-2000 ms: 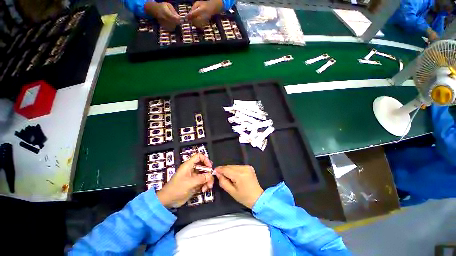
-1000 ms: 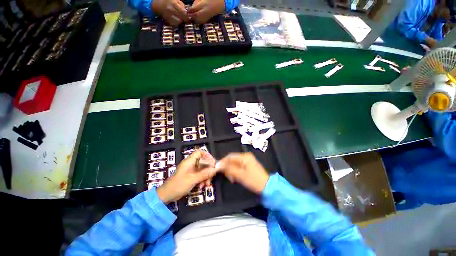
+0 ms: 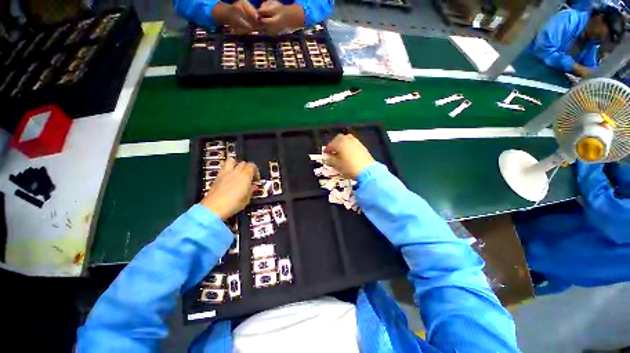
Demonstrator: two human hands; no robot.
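The black compartment tray (image 3: pixel 307 234) lies in front of me. Small pale-rimmed modules (image 3: pixel 264 265) stand in its left and second columns. White strip parts (image 3: pixel 338 185) lie in a loose pile in an upper right pocket. My left hand (image 3: pixel 231 186) is over the upper left pockets, its fingertips at modules in the second column; whether it grips one is hidden. My right hand (image 3: pixel 347 156) is over the top of the strip pile with fingertips down on it; whether a strip is pinched cannot be seen.
Strips with module ends (image 3: pixel 402 98) lie on the green conveyor (image 3: pixel 242 103). A person's hands work over a second black tray (image 3: pixel 259 74) opposite. A desk fan (image 3: pixel 590 131) stands right. A red box (image 3: pixel 41 131) and dark pieces (image 3: pixel 33 185) lie on the left table.
My hands were together over the lower tray, with a small pale part between them. They have parted: left up to the upper modules, right up to the strip pile. The view has shifted slightly.
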